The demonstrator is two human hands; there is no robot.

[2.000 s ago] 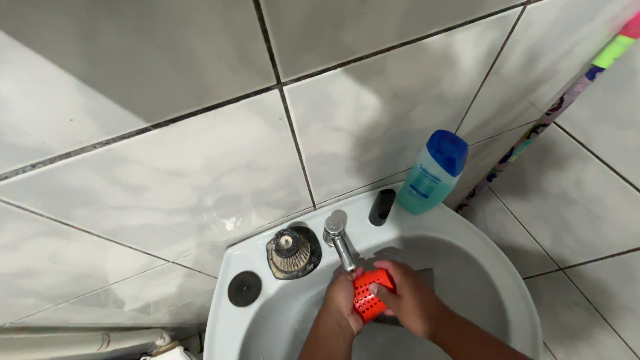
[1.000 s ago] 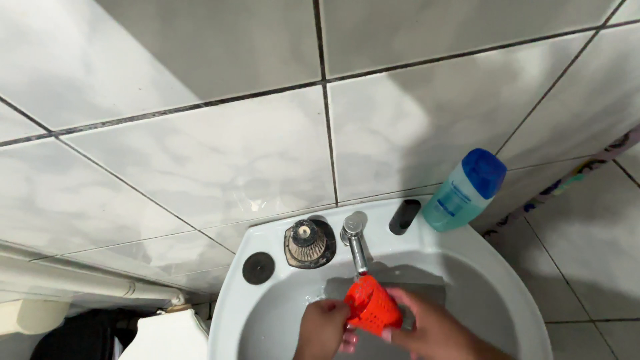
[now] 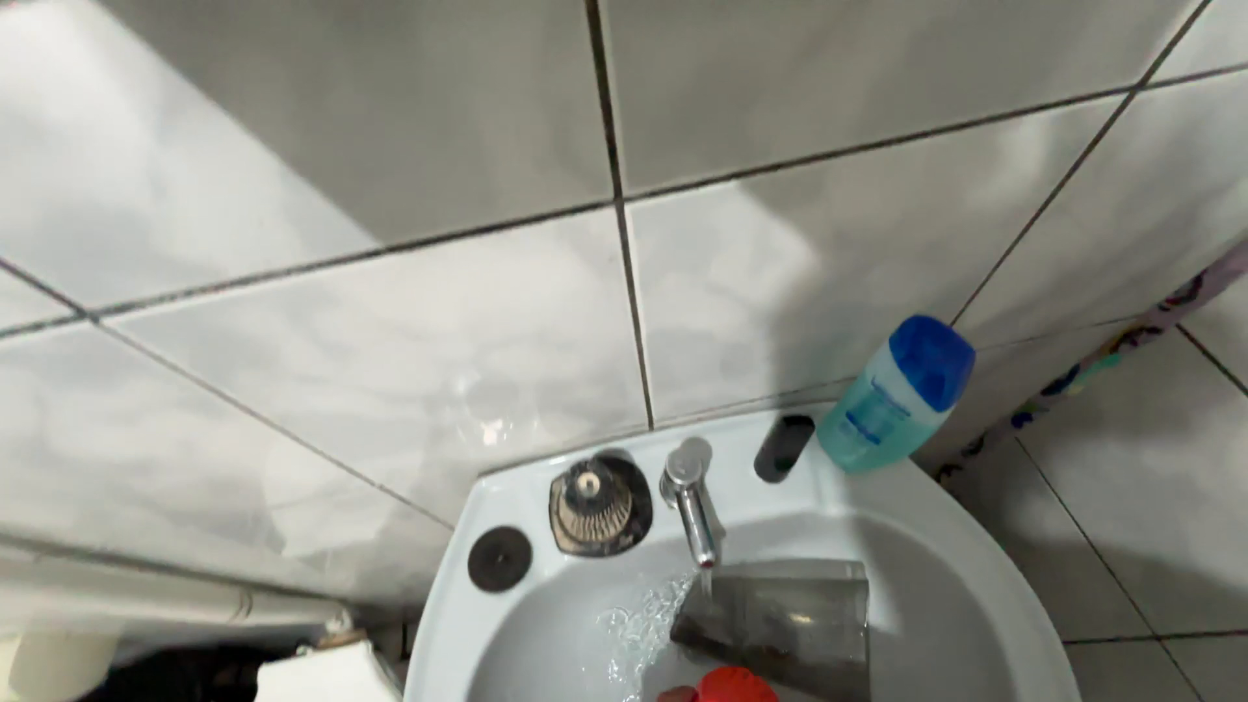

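At the bottom edge, only the top of a red plastic piece (image 3: pixel 738 685) shows; the earlier frames show that it is perforated. A fingertip of my left hand (image 3: pixel 676 694) touches its left side, and the frame cuts off the rest of that hand. My right hand is out of view. In the white washbasin (image 3: pixel 985 575) a smoky, see-through container (image 3: pixel 780 616) lies on its side, right of the splashing water. A thin stream falls from the chrome faucet (image 3: pixel 694 507) near the container's left end.
On the basin's back ledge are a round black disc (image 3: pixel 500 559), a dark ribbed object on a stand (image 3: pixel 592 507), a black oblong piece (image 3: pixel 784 448) and a blue-capped teal bottle (image 3: pixel 897 393). A patterned pole (image 3: pixel 1102 366) leans at right. A pipe (image 3: pixel 166 595) runs along the left wall.
The red piece and both hands, seen under the faucet before, have dropped to or past the bottom edge. The smoky container and the splashing water now show in the basin.
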